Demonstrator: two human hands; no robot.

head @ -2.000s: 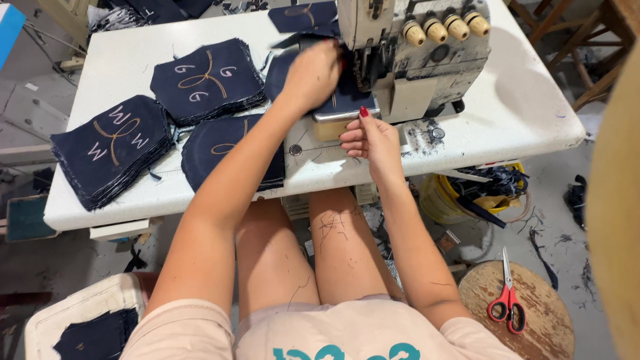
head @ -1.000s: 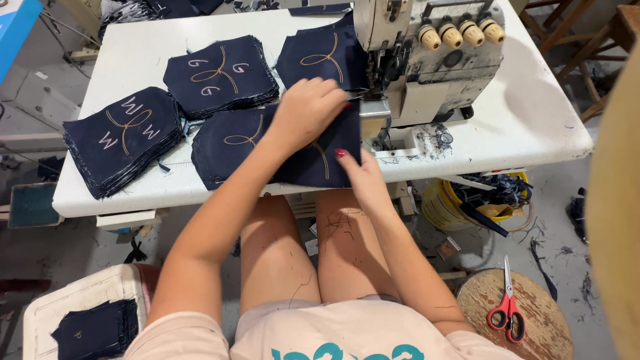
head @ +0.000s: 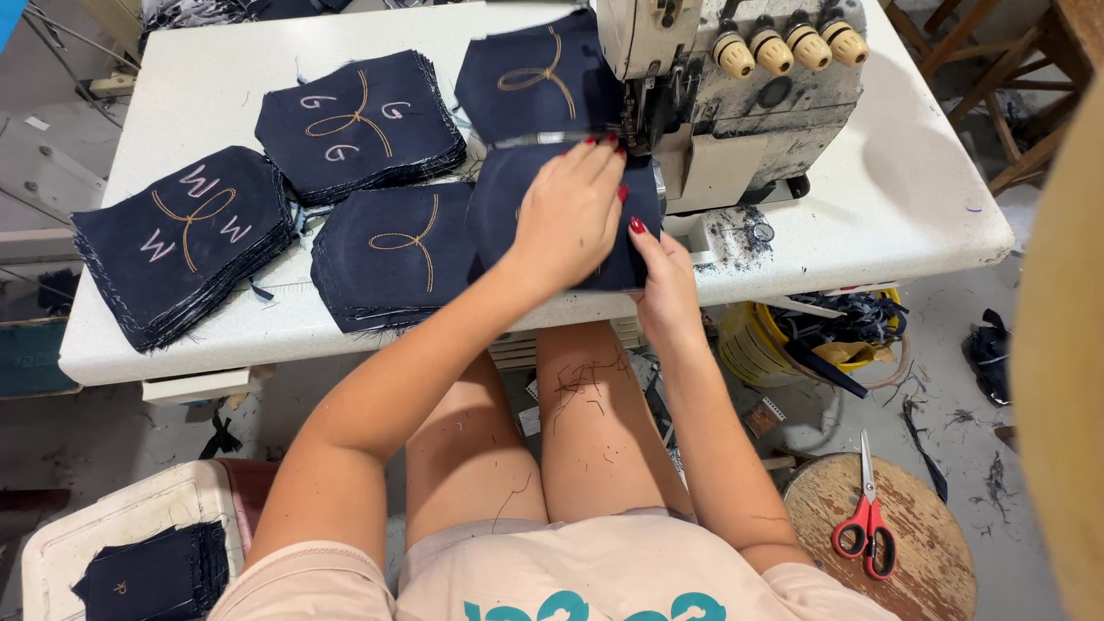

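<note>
Under my left hand [head: 573, 211] lies a dark denim pocket panel [head: 509, 185], its upper edge near the presser foot of an overlock sewing machine [head: 733, 103]; the fingers press flat on the cloth. My right hand [head: 664, 276] pinches the panel's right edge between thumb and fingers. Behind it, another stitched panel [head: 535, 86] rests by the needle area. Left of my hands is a stack of panels with looped tan stitching [head: 388, 250]. Two more stacks, one with chalked G marks [head: 354, 121] and one with M marks [head: 185, 233], sit farther left.
Red-handled scissors [head: 867, 517] lie on a worn round wooden stool [head: 802, 509] at lower right. A yellow bucket [head: 746, 345] of fabric scraps stands below the white table [head: 914, 190]. At lower left, a pale container lid [head: 60, 552] carries more dark pieces [head: 147, 578].
My left hand has moved up toward the needle area with the panel, which lay lower at the table's front edge one second ago. My right hand remains at the panel's right side.
</note>
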